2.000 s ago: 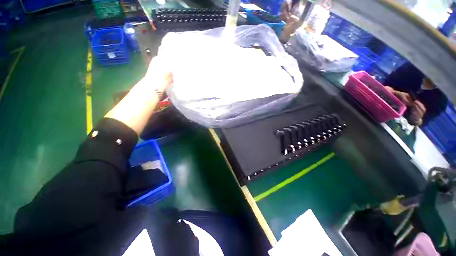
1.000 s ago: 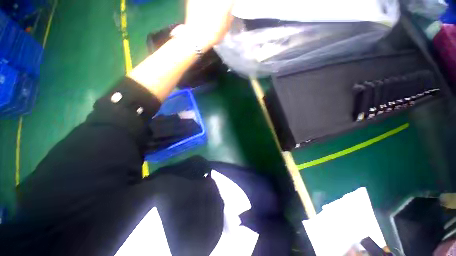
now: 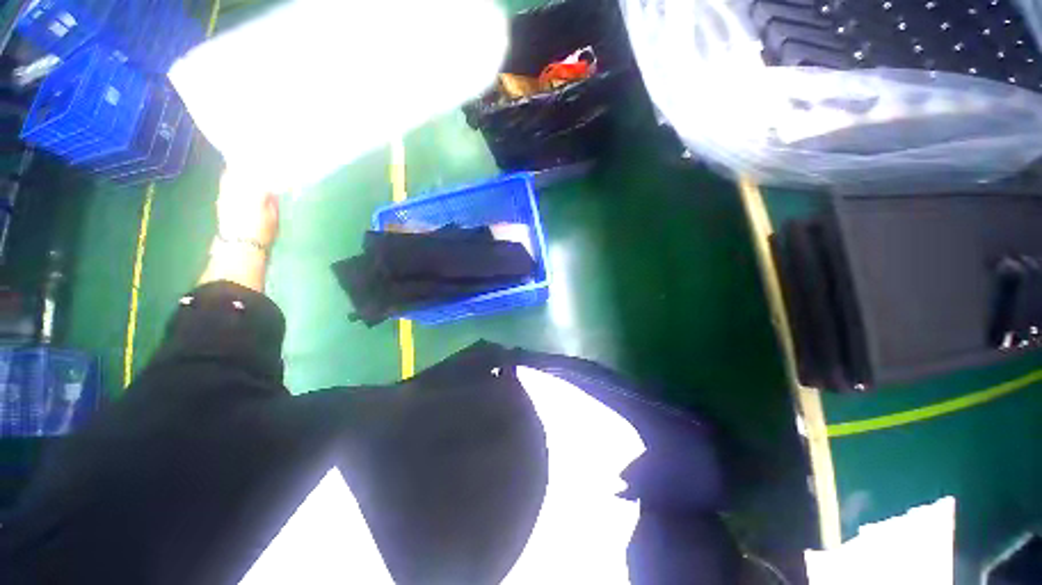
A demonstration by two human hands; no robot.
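Note:
My left hand (image 3: 249,217) holds a large white interleaf sheet (image 3: 354,86) by its lower left edge, out over the floor at the upper left. The sheet is overexposed and hides most of the fingers. The clear plastic bag (image 3: 880,131) at the upper right stands open around rows of black parts (image 3: 903,34) with shiny ends. A black tray (image 3: 914,286) lies on the bench at the right, with a few black parts (image 3: 1011,303) at its right side. My right hand is not in view.
A blue plastic crate (image 3: 543,257) with dark pieces stands on the green floor. Behind it is a black bin (image 3: 537,131) with orange scraps. Blue crates (image 3: 91,109) are stacked at the upper left. White paper (image 3: 891,554) lies at the bench edge, lower right.
My left hand has moved left from the bagged stack, and the white sheet is now away from it, exposing the black parts. The view has turned left towards the floor and bin.

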